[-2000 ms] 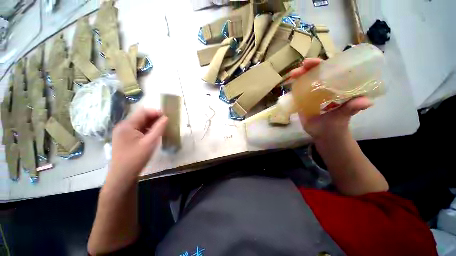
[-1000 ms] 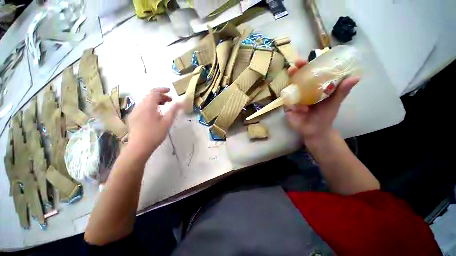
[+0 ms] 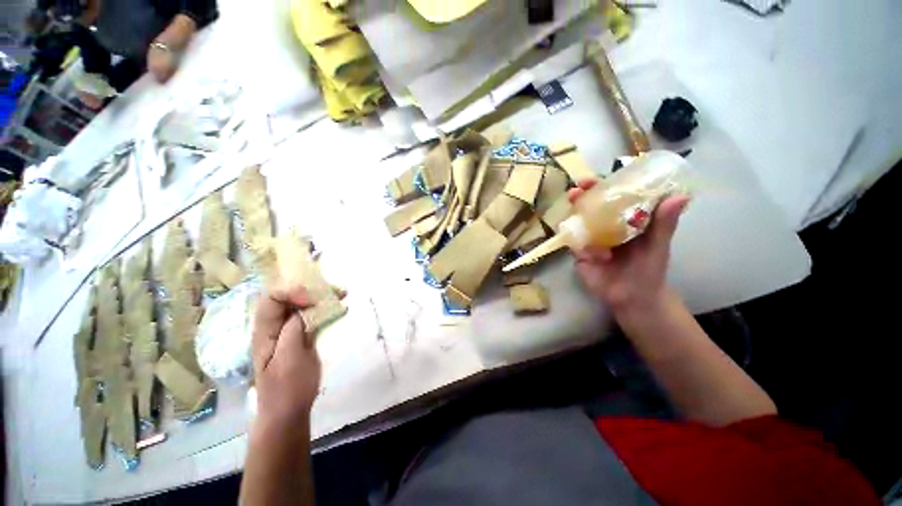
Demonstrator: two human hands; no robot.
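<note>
My right hand (image 3: 628, 252) holds the translucent glue bottle (image 3: 625, 203), its long nozzle pointing down and left beside the heap. My left hand (image 3: 292, 341) is closed on a khaki strap tab (image 3: 300, 269) above the bagged roll's right side. The hand's motion blurs it a little. A loose pile of khaki tabs (image 3: 470, 252) with blue-and-white ends lies at centre. Overlapping rows of laid-out tabs (image 3: 146, 336) lie at left. One short tab piece (image 3: 529, 298) lies apart on the board, below the pile.
The bagged roll (image 3: 229, 331) lies left of my left hand. Beyond the heap are a hammer (image 3: 618, 104), a black lump (image 3: 676, 119), stacked sheets (image 3: 445, 74) and yellow material (image 3: 341, 59). White strips (image 3: 193, 124) lie far left. Another person's hand (image 3: 163, 61) is at top left.
The view has shifted, showing more of the table's far side. My left hand, seen with fingers spread near the heap a second ago, is now closed on a tab farther left. The bottle stays in my right hand.
</note>
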